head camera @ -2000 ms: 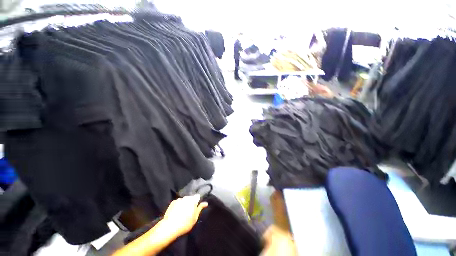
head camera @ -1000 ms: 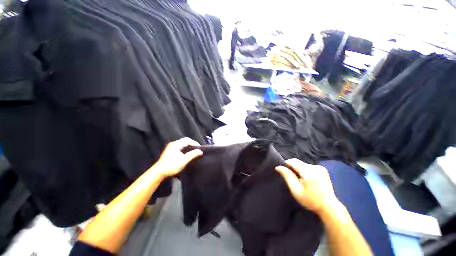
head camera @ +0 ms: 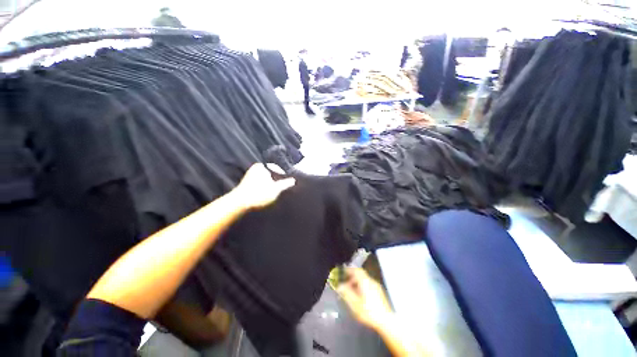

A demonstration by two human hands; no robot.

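Note:
A black garment [head camera: 286, 237] hangs in front of me from my left hand [head camera: 262, 187], in the middle of the view. My left hand is shut on its upper edge, with a bunched dark bit of cloth showing just above the fingers. My right hand [head camera: 360, 296] is lower and to the right, beside the garment's lower right edge. It is slightly blurred, and I cannot tell whether its fingers hold the cloth. Any hanger inside the garment is hidden.
A rail [head camera: 105, 33] of black garments [head camera: 160, 132] fills the left. A crumpled black pile [head camera: 426, 174] lies behind the navy pressing board [head camera: 489, 279] on a pale blue table [head camera: 412, 286]. More dark garments [head camera: 559, 118] hang at right. A person [head camera: 305, 80] stands far back.
The garment, held up by both hands a second ago, now hangs from my left hand, nearer the rail. My right hand has moved down and left from its upper edge.

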